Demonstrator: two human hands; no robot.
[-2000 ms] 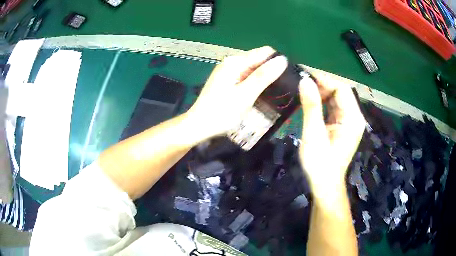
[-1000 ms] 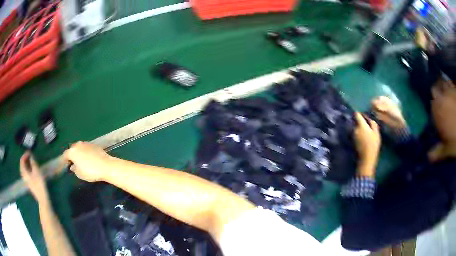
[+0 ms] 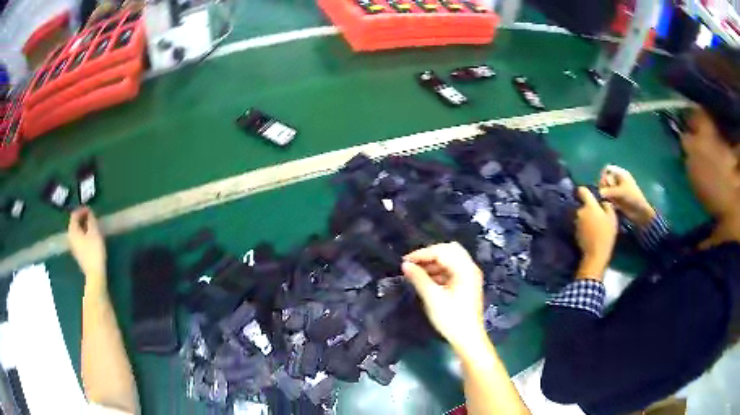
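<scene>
A large heap of small black covers [image 3: 324, 312] lies on the green worktop, with some grey shiny faces. My right hand [image 3: 448, 288] is over the heap, fingers curled and thumb close to the index finger; whether a dark piece is between them cannot be told. My left hand [image 3: 86, 240] reaches to the belt edge rail [image 3: 219, 193] at far left, its fingertips just below a handset [image 3: 87, 183] on the belt. Its grip is too small and blurred to tell. A large dark smartphone [image 3: 154, 300] lies left of the heap.
More handsets lie on the green belt, one [image 3: 268, 128] at centre. Red trays [image 3: 85, 81] stand beyond it. White sheets [image 3: 36, 340] lie at left. A person in dark clothing [image 3: 641, 324] works at right, hands beside the heap.
The view has turned right. The handset held two seconds ago is no longer in my hands. My right hand has moved from the belt rail to over the heap; my left stays near the rail.
</scene>
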